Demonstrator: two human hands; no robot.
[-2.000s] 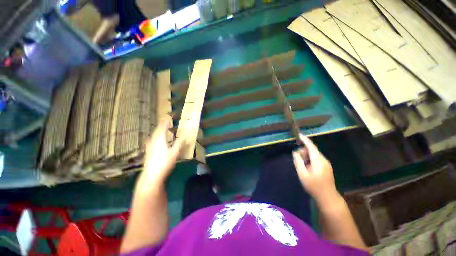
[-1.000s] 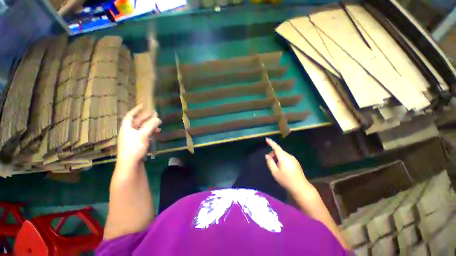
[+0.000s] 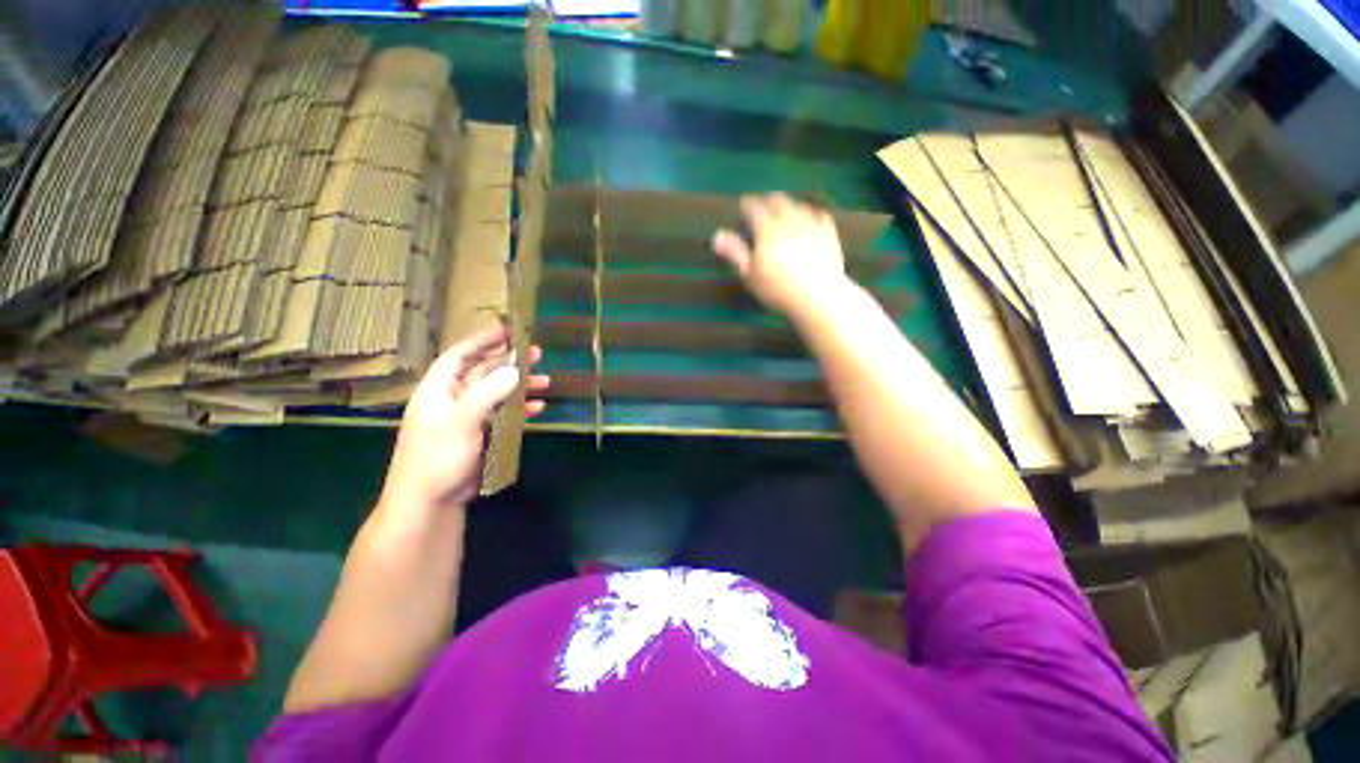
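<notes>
Several brown long divider strips [image 3: 686,336] stand on edge, roughly parallel, on the green bench. A thin cross partition [image 3: 598,313] stands across them, left of centre. My left hand [image 3: 474,410] grips the near part of another slotted cardboard strip [image 3: 525,283], which points away from me beside the strips' left ends. Whether it is slotted onto them I cannot tell. My right hand [image 3: 791,254] is over the far right part of the partly built partition, fingers apart, with nothing seen in it. My right hand and forearm hide the right crossing.
Ridged stacks of slotted strips [image 3: 336,224] lie at left. A fanned pile of pale long strips [image 3: 1104,283] lies at right. Pale cylinders [image 3: 723,21] and yellow rolls or bottles [image 3: 873,33] stand at the back. A red stool [image 3: 112,641] is lower left; cardboard pieces [image 3: 1208,686] are lower right.
My right hand has moved from the bench's front edge to the far part of the partition. My left hand's strip now lies closer along the partition's left side. The view has shifted.
</notes>
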